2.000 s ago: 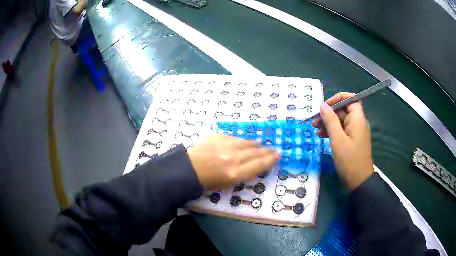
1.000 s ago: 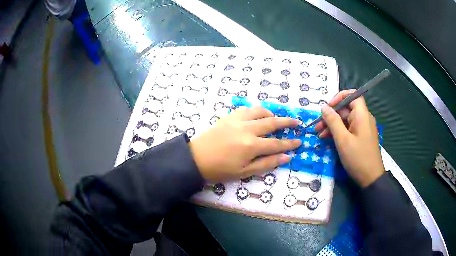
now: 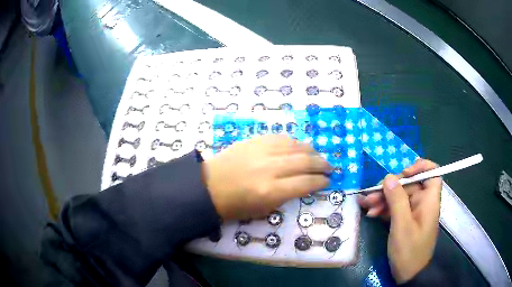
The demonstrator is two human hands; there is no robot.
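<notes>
A white foam board [image 3: 224,249] bears rows of paired units [image 3: 318,220]. A light-blue release sheet [image 3: 348,137] with pale star-shaped spots lies over the board's right part and reaches past its right edge. My left hand [image 3: 269,176] lies palm down on the sheet, fingers pointing right and slightly blurred; whether it grips anything does not show. My right hand [image 3: 407,210] holds slim tweezers [image 3: 443,170] at the board's right edge. Their tip is near the sheet's lower edge, beside a paired unit. Nothing can be made out in the tip.
The board rests on a dark green bench with a white strip [image 3: 219,22] behind it and another strip [image 3: 426,47] curving at right. A metal fixture [image 3: 506,188] shows at the right edge. A person's clothing [image 3: 39,14] shows at top left, above the floor's yellow line [image 3: 39,140].
The board appears further left. The blue sheet now extends past the board's right edge. My right hand and the tweezers have moved down, and the tweezers lie flatter. My left hand stays over the sheet.
</notes>
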